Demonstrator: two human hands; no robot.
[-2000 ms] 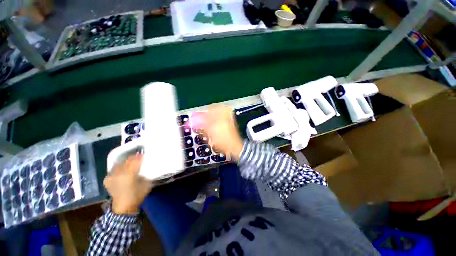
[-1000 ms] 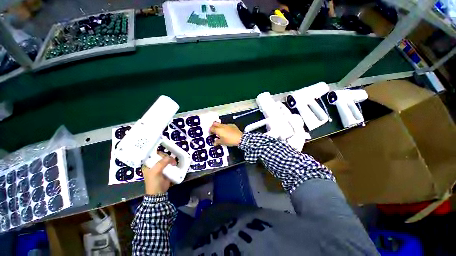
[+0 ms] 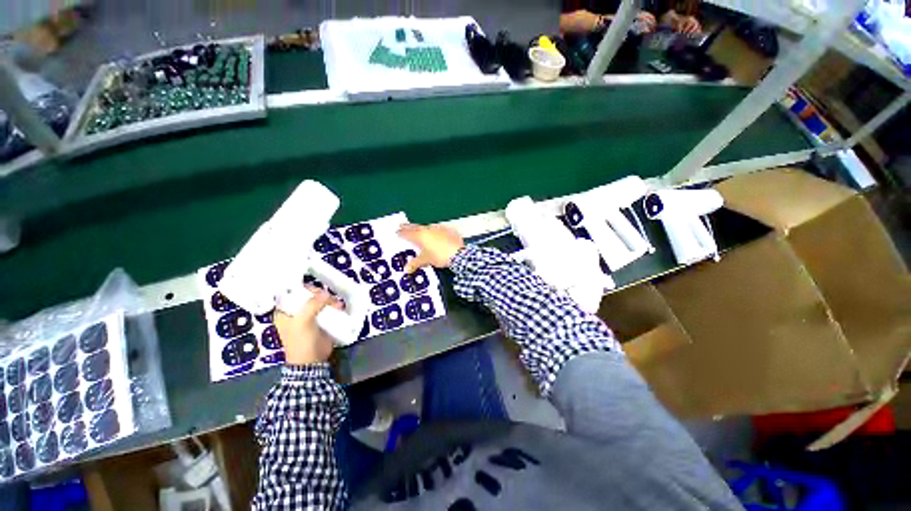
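Note:
My left hand (image 3: 307, 324) is closed around the loop handle of a white unit (image 3: 278, 250), held tilted over the left part of the sticker sheet. The sticker sheet (image 3: 398, 299) is white with rows of black face stickers and lies on the bench edge. My right hand (image 3: 432, 247) is at the sheet's upper right corner, thumb and fingers at the sheet; whether it holds a sticker cannot be told. The pink tool is not visible.
Several white units (image 3: 683, 222) lie on the bench at right, partly behind my right sleeve. A bagged sticker sheet (image 3: 62, 384) is at left. The green belt (image 3: 430, 150) runs beyond. A large carton (image 3: 799, 299) stands at right. Another person's hands (image 3: 684, 22) show at the far side.
The unit has gone from upright to tilted, with its handle now toward the right. My right hand has moved off the sheet's middle to its upper right corner. The view has shifted slightly.

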